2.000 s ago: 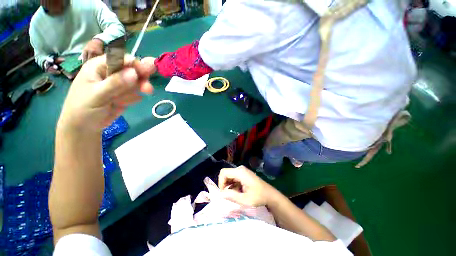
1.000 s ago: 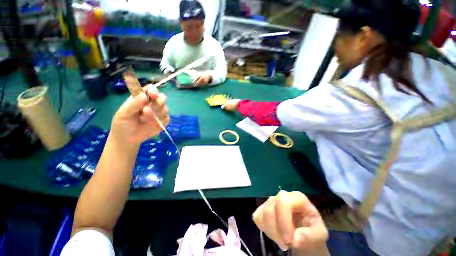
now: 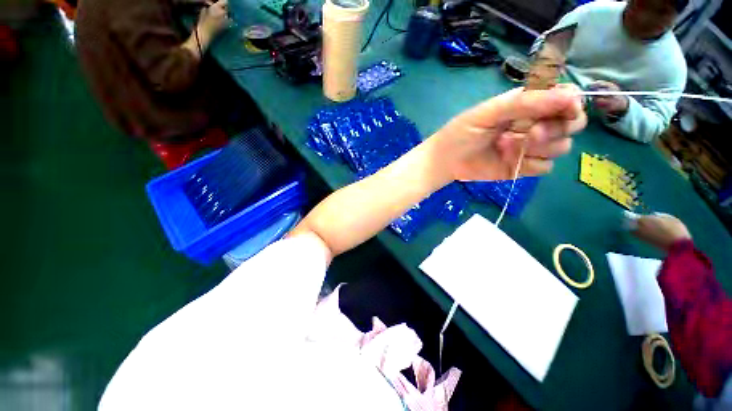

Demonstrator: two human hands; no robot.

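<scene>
My left hand (image 3: 518,132) is raised over the bench with its fingers closed on a narrow pale tape strip (image 3: 642,95). The strip runs from the fingers to the right edge of the view. A thinner length hangs from the hand to the white sheet (image 3: 502,293) and shows again below its near edge. A flat brownish blade-like piece (image 3: 550,58) stands up from the same fingers; its lower end is hidden. My right hand is out of the picture.
Blue circuit boards (image 3: 369,132) overlap beside my forearm. Cream tape rings (image 3: 574,266), a yellow panel (image 3: 608,178) and a tall beige roll (image 3: 341,52) are on the bench. A blue crate (image 3: 180,221) stands below. Another person's hand (image 3: 660,229) reaches in; two more people sit at the bench.
The view has swung left, bringing the crate and another seated person in. My left hand still holds the strip and now appears farther right. My right hand has left the picture.
</scene>
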